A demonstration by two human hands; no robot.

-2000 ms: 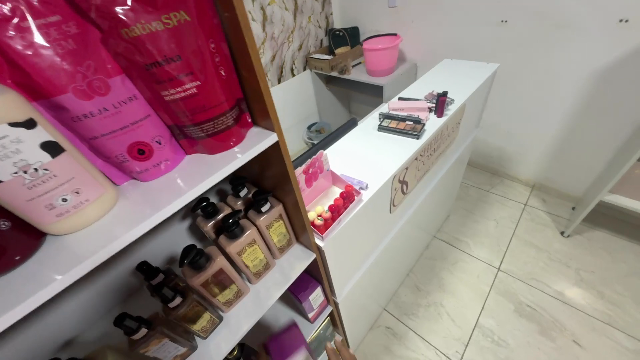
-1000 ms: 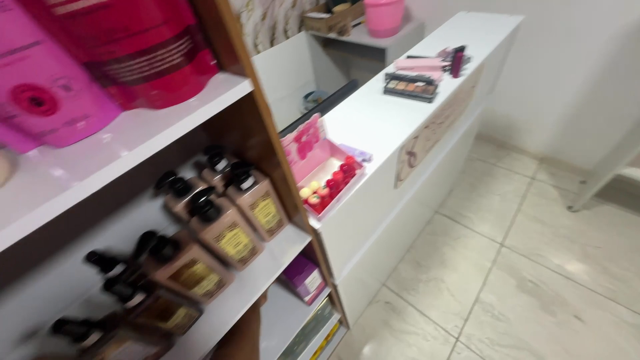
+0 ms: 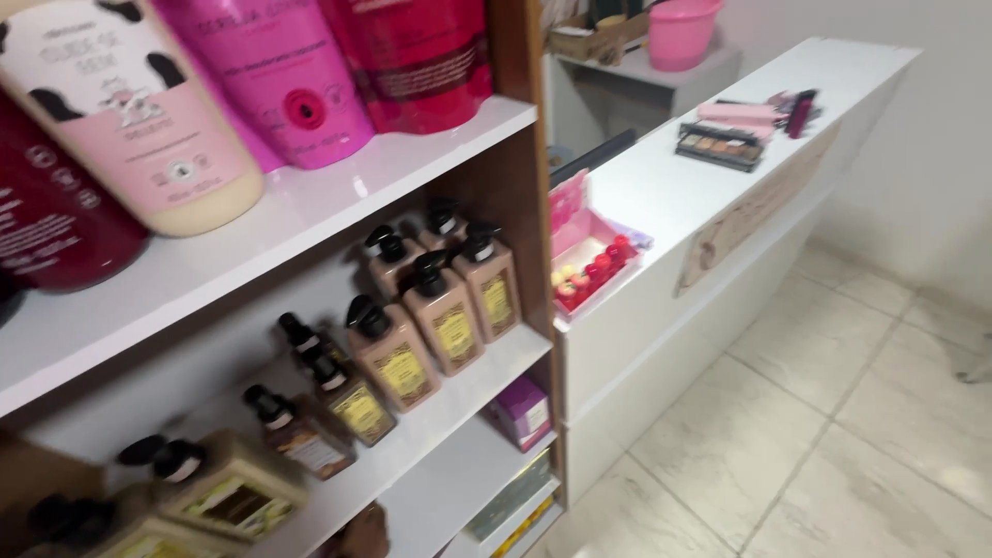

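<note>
At the bottom edge, partly hidden below the shelf of pump bottles, is part of a hand, apparently my right hand (image 3: 366,533). It is blurred and cut off, so what it holds or touches cannot be told. My left hand is out of view. Closest above it are a small dark-capped bottle (image 3: 306,440), a yellow-labelled bottle (image 3: 358,407) and a brown pump bottle (image 3: 394,356). To its right, on the lower shelf, stands a purple box (image 3: 523,412).
Pink and red pouches (image 3: 306,93) and a cream bottle (image 3: 147,132) stand on the upper shelf (image 3: 310,225). Beyond the wooden side panel (image 3: 521,194), a white counter (image 3: 666,201) bears a pink box (image 3: 593,240) and a makeup palette (image 3: 719,146). Floor tiles (image 3: 775,434) lie right.
The hand has moved left along the shelving, relative to the purple box, since the oldest frame. A second purple item low on the shelving then is not visible now. The view has shifted.
</note>
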